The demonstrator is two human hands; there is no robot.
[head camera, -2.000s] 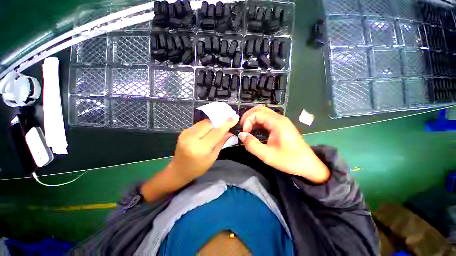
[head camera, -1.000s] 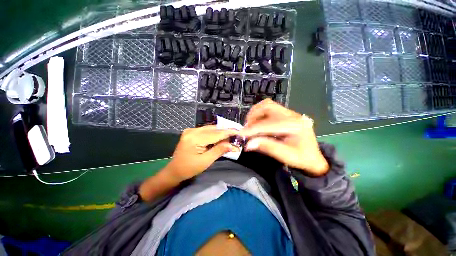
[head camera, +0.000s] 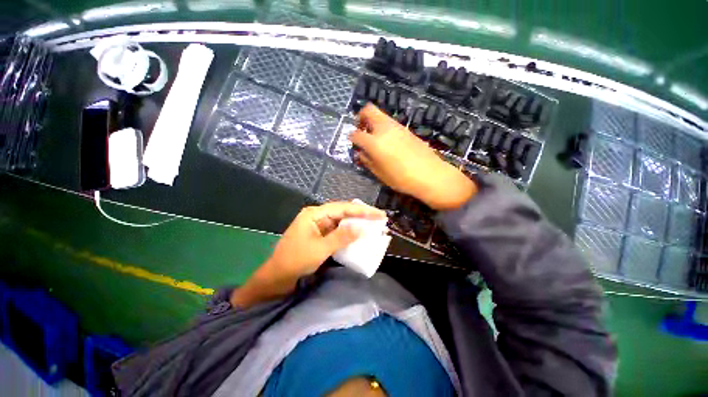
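Observation:
My left hand (head camera: 307, 240) holds a thin white sheet (head camera: 366, 254) in front of my body, below the near tray. My right hand (head camera: 407, 163) is over the clear near tray (head camera: 293, 167), with its fingertips at a middle pocket beside the filled ones. Its fingers are bent, and I cannot tell whether they hold a part. Small black parts (head camera: 504, 147) stand in groups in the tray's right and upper pockets. The pockets on the left are empty. My right hand and forearm hide some of the middle pockets.
A clear right-hand tray (head camera: 609, 203) lies at the far right. A loose black cluster (head camera: 575, 150) sits between the trays. At left are a white roll (head camera: 128, 66), long white strip (head camera: 178, 112), black device (head camera: 95, 147), white corded device (head camera: 126, 157) and stacked trays (head camera: 23, 101).
My right hand has left my left hand and reached up over the near tray. My left hand still holds the sheet. The view has turned, showing more of the bench's left side.

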